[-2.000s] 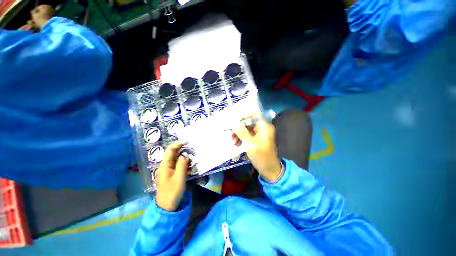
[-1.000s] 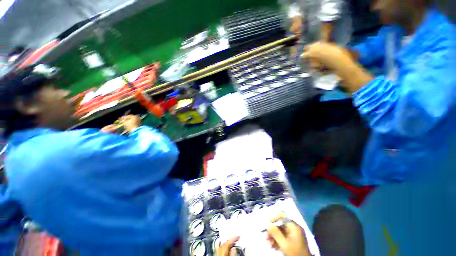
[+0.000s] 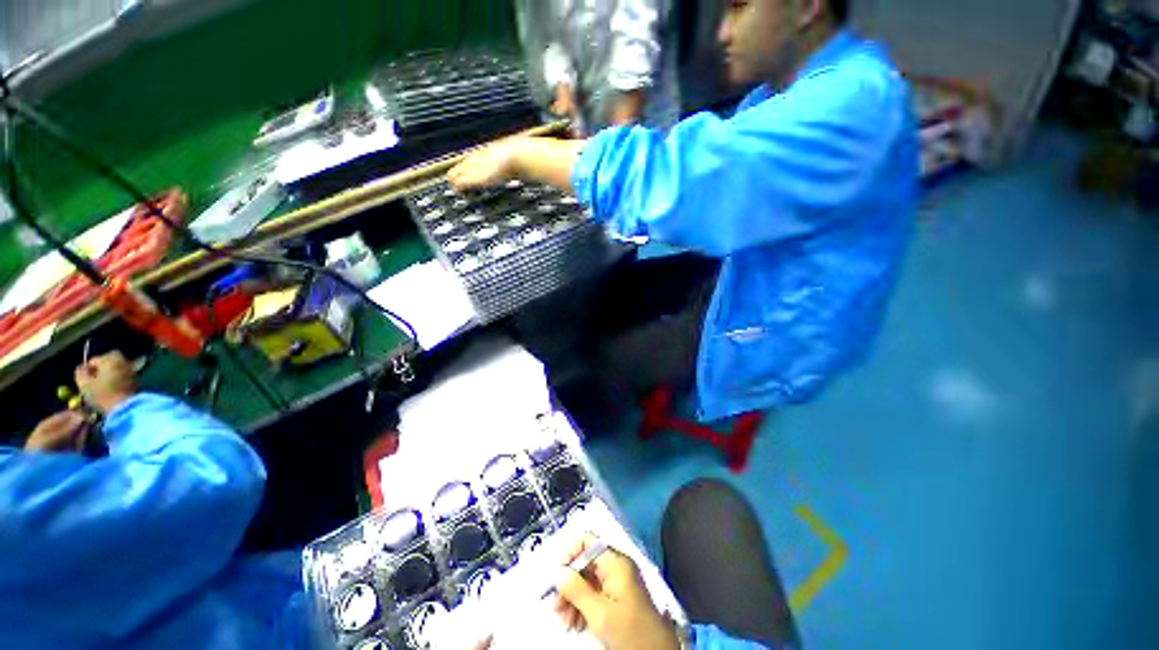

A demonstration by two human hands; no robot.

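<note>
The clear blister tray (image 3: pixel 333 546) lies at the lower middle, cut off by the bottom edge. Its pockets hold round parts, some black on top (image 3: pixel 413 578), others silver-white with a dark curved mark (image 3: pixel 359 607). A white paper sheet (image 3: pixel 508 612) covers its near part; a second white sheet (image 3: pixel 470 419) lies at the far edge. My right hand (image 3: pixel 616 599) is over the near sheet, holding a thin, pale tool, possibly tweezers or a pen (image 3: pixel 580 564). Only a fingertip of my left hand (image 3: pixel 482 643) shows at the bottom edge; its grip is hidden.
A person in blue (image 3: pixel 813 229) at right reaches over stacked trays (image 3: pixel 521 273) on the green bench (image 3: pixel 369 241). Another person's sleeve (image 3: pixel 115 508) is at left. A yellow and black box (image 3: pixel 303 335), red tray (image 3: pixel 146 241) and binder clip (image 3: pixel 403 368) are at the bench edge.
The view has swung up, then to the right, so the lap tray sits lower and my left hand is almost out of view. The neighbour's arm now reaches over the stacked trays.
</note>
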